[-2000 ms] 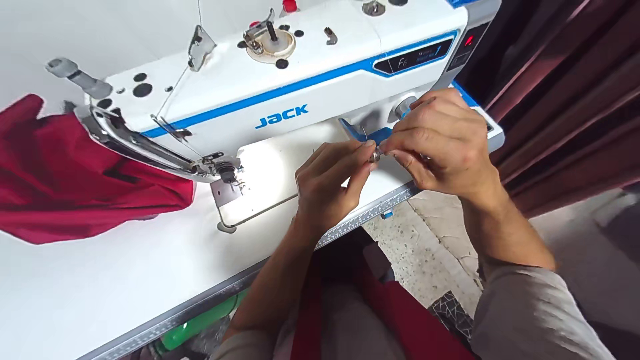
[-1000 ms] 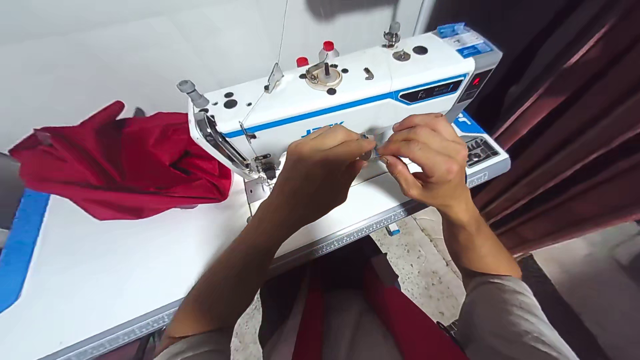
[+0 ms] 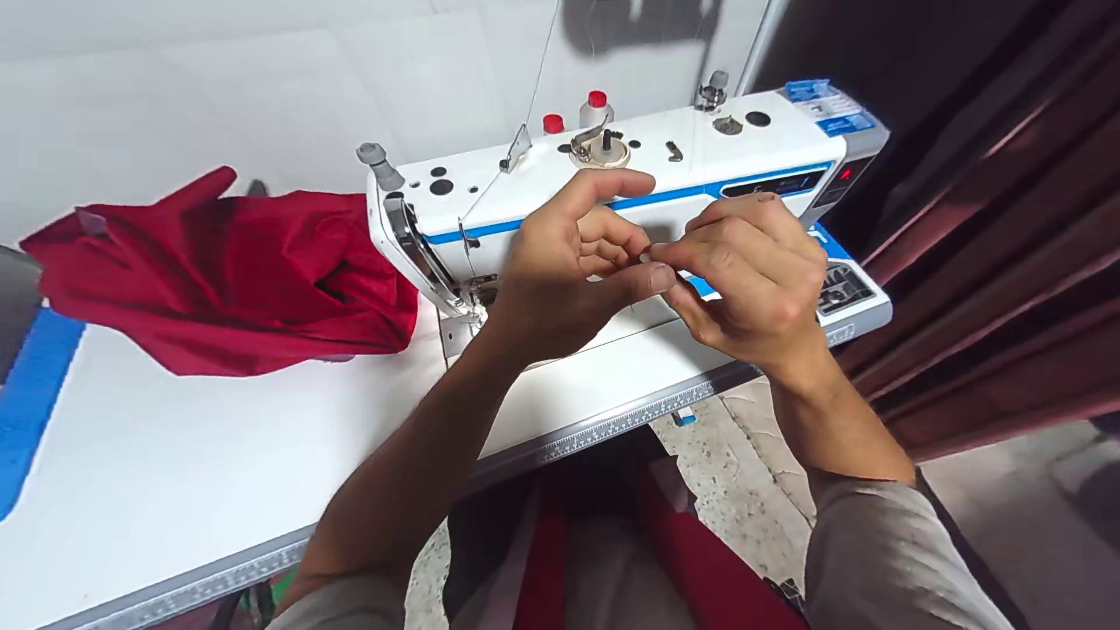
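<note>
My left hand and my right hand meet in front of the arm of a white Jack sewing machine. The right thumb and index finger pinch a tiny pale item, too small to name, beside the left fingertips. The left thumb points toward the right fingers, and its other fingers are curled and spread. Whether the left hand also grips the item is unclear. Dark red fabric lies bunched to the left of the machine head. A thread guide and a bobbin winder are on the machine's top.
The white table has a measuring scale along its front edge. Thread cones with red tops stand behind the machine. A tray is at the machine's right end, near a dark red curtain.
The left hand's fingers have opened out from their earlier pinch, while the right hand keeps its pinch close by. The view has shifted, showing more wall and fabric.
</note>
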